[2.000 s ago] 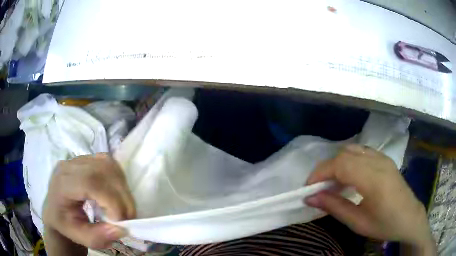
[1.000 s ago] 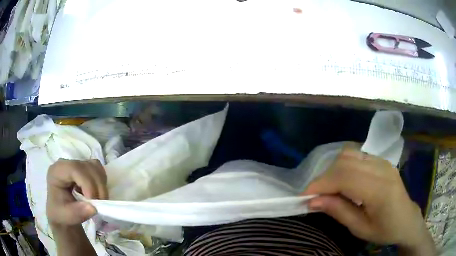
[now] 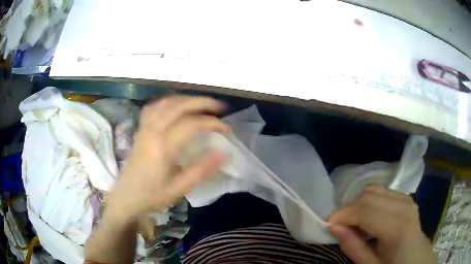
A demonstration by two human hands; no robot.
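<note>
A thin white cloth (image 3: 294,160) hangs over the dark gap and the lap, below the table's front edge. My right hand (image 3: 379,224) pinches its folded edge at the lower right. My left hand (image 3: 178,154) is raised over the cloth's left part and blurred, with its fingers spread. Whether its fingertips hold the cloth is hard to tell. A seam edge runs slanting from near my left hand down to my right fingertips. A loose end of white cloth stands up behind my right hand.
The glossy white table (image 3: 206,41) spans the top, with pink thread snips (image 3: 444,75) at its right. A heap of white pieces (image 3: 67,170) hangs at the left. More white pieces (image 3: 31,26) lie at the upper left. Patterned material (image 3: 458,221) shows at the right edge.
My left hand has moved up and right from the cloth's left end, and its fingers have spread. The strip, earlier stretched level between both hands, now slants. My right hand keeps its pinch slightly lower.
</note>
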